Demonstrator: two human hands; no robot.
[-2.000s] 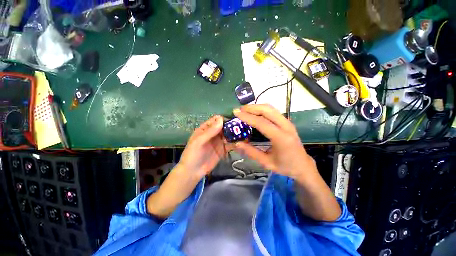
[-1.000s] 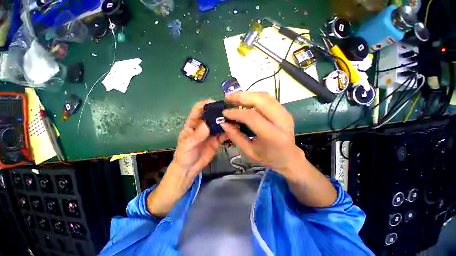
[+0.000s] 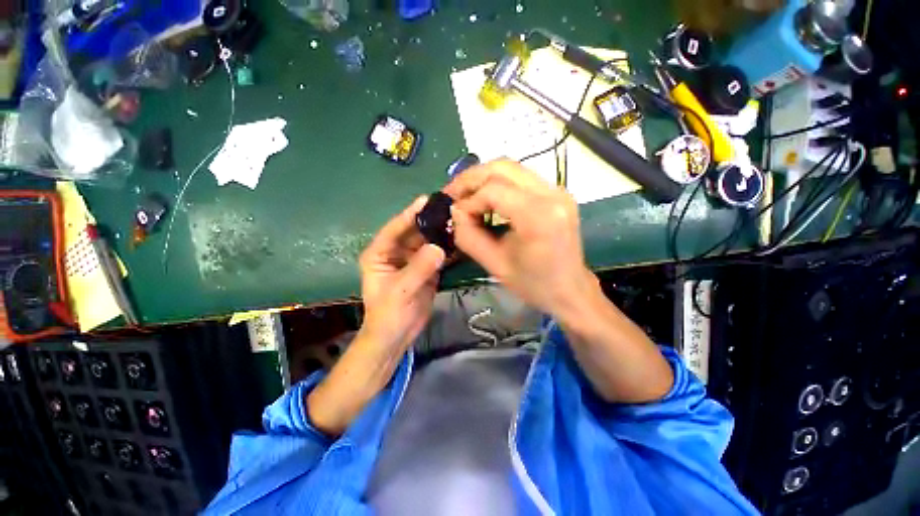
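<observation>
A small black rounded watch case [image 3: 436, 220] is held up between both bare hands over the bench's front edge. My left hand [image 3: 396, 267] grips its left and lower side with thumb and fingers. My right hand [image 3: 525, 227] has its fingertips on the right side, covering much of it. An open unit with a white label and gold parts [image 3: 394, 139] lies on the green mat beyond the hands. Another dark piece [image 3: 463, 166] lies just beyond my right hand, partly hidden by it.
A hammer [image 3: 595, 136] and a gold-and-black module [image 3: 617, 108] lie on pale yellow paper [image 3: 484, 119]. Yellow-handled cutters [image 3: 701, 123], round units, cables and a blue bottle [image 3: 775, 50] are at the right. A multimeter [image 3: 30, 267] is at the left edge, trays [image 3: 111, 403] below.
The camera view has shifted. The case has turned from its round marked face showing to a dark side, and my right fingers now cover more of it.
</observation>
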